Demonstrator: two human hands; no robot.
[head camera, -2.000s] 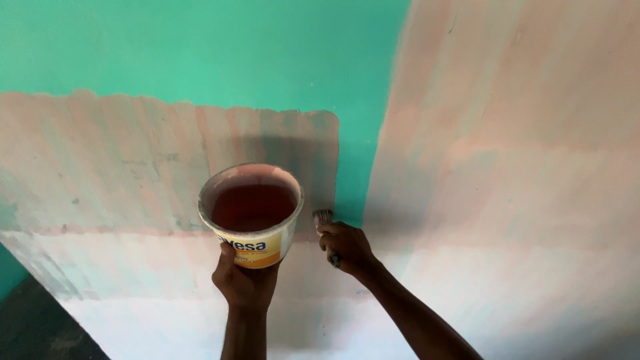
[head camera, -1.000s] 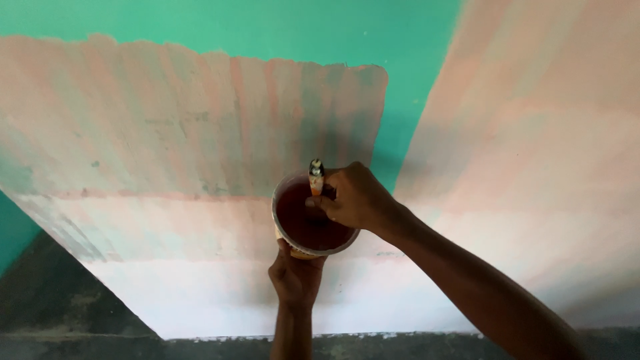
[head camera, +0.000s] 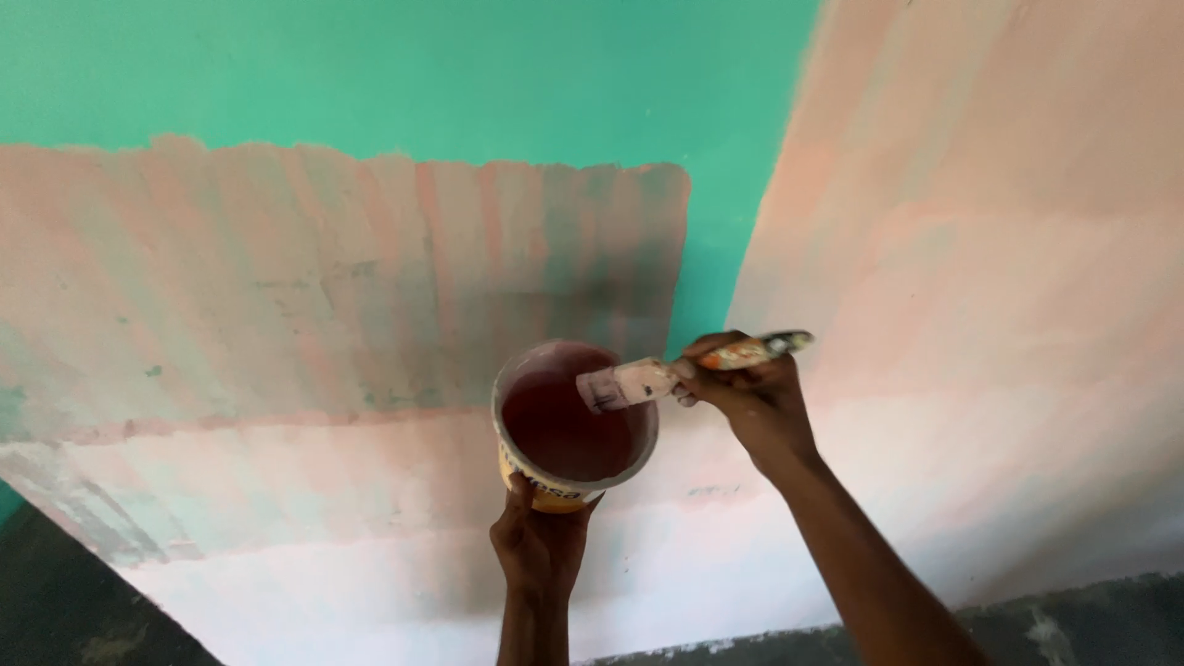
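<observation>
My left hand (head camera: 541, 536) holds up a plastic tub (head camera: 555, 495) from below, thumb on its printed side. Dark reddish liquid paint (head camera: 564, 435) lies in it. My right hand (head camera: 754, 388) grips the handle of a flat paintbrush (head camera: 638, 384), whose bristles point left over the tub's opening, above the paint. The handle end, stained with orange and dark marks, sticks out to the right. Behind both hands stands a wall (head camera: 370, 277), partly coated in streaky pink over green.
Bare green paint (head camera: 462, 74) spans the wall's upper part and runs down as a narrow strip (head camera: 712, 287) between two pink areas. A dark floor (head camera: 83, 592) shows at the lower left and along the bottom right edge.
My right hand had the brush at the wall beside the strip, then dipped down in the tub with its handle upright. Now the brush is raised and tilted across the tub's rim.
</observation>
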